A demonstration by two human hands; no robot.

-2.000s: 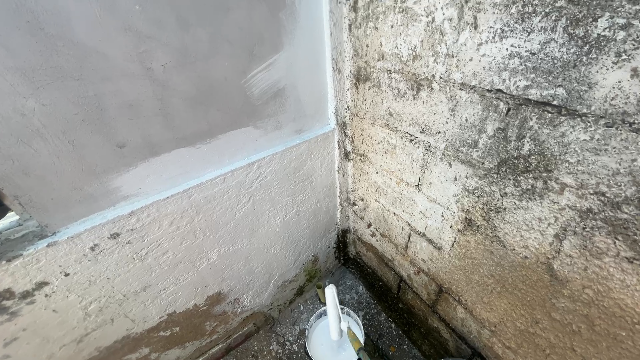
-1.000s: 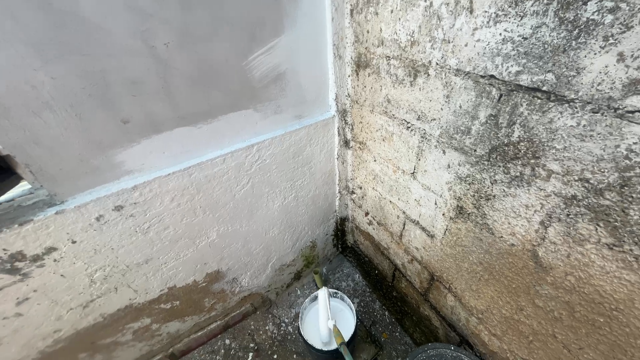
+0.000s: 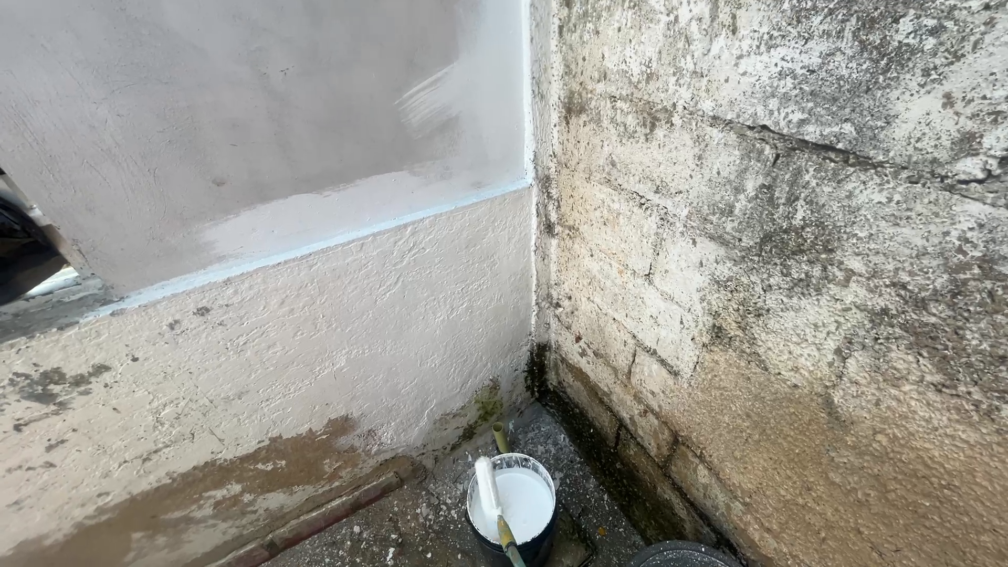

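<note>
Neither of my hands shows in the head view. A dark bucket of white paint (image 3: pixel 529 500) stands on the ground near the corner of two walls. Lying over its left side is a white paint roller (image 3: pixel 488 487), whose green and yellow handle (image 3: pixel 509 542) reaches to the bottom edge of the view. The smooth grey wall panel (image 3: pixel 260 118) carries whiter paint along its lower and right edges. A pale blue-white strip (image 3: pixel 331 244) borders the panel above a rough cream wall (image 3: pixel 378 323).
A weathered, cracked block wall (image 3: pixel 772 260) rises on the right. Behind the bucket a short yellowish pipe end (image 3: pixel 500 437) sticks up. A dark round object (image 3: pixel 683 555) is partly visible at the bottom edge. Some black thing (image 3: pixel 24 252) shows at the far left opening.
The roller's handle end has shifted relative to the bucket since the earliest frame. A black thing now shows in the opening at the left.
</note>
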